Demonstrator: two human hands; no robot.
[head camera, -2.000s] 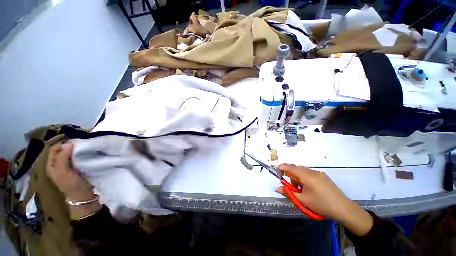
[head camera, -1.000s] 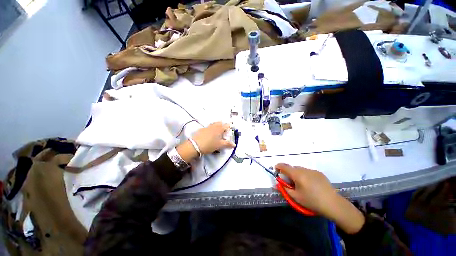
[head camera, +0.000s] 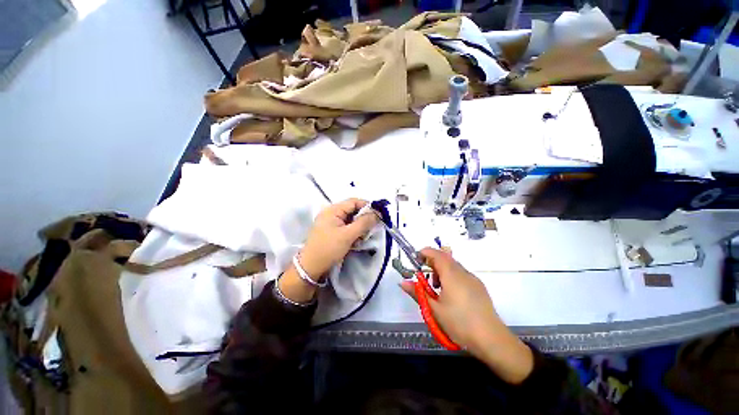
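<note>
The garment (head camera: 219, 198) lies with its pale backing side up on the left of the table, with a dark binding strip (head camera: 374, 285) curving along its right edge. My left hand (head camera: 331, 241) pinches the garment's edge at the bunched end of the dark strip. My right hand (head camera: 463, 301) holds scissors (head camera: 427, 312) by the red-orange handles. Their silver blades point up and left, with the tips at the edge beside my left fingertips. Whether the blades are open or closed on something is hard to tell.
The white sewing machine (head camera: 519, 130) stands right of the garment, its needle area close to my hands. A pile of tan pieces (head camera: 365, 69) lies behind. More tan cloth (head camera: 97, 300) hangs at the left. Small scraps (head camera: 658, 280) lie at the right. A measuring scale (head camera: 567, 336) runs along the front edge.
My left hand first moved from the far left to the garment's edge near the needle area. My right hand has since moved left, bringing the scissor tips to that edge.
</note>
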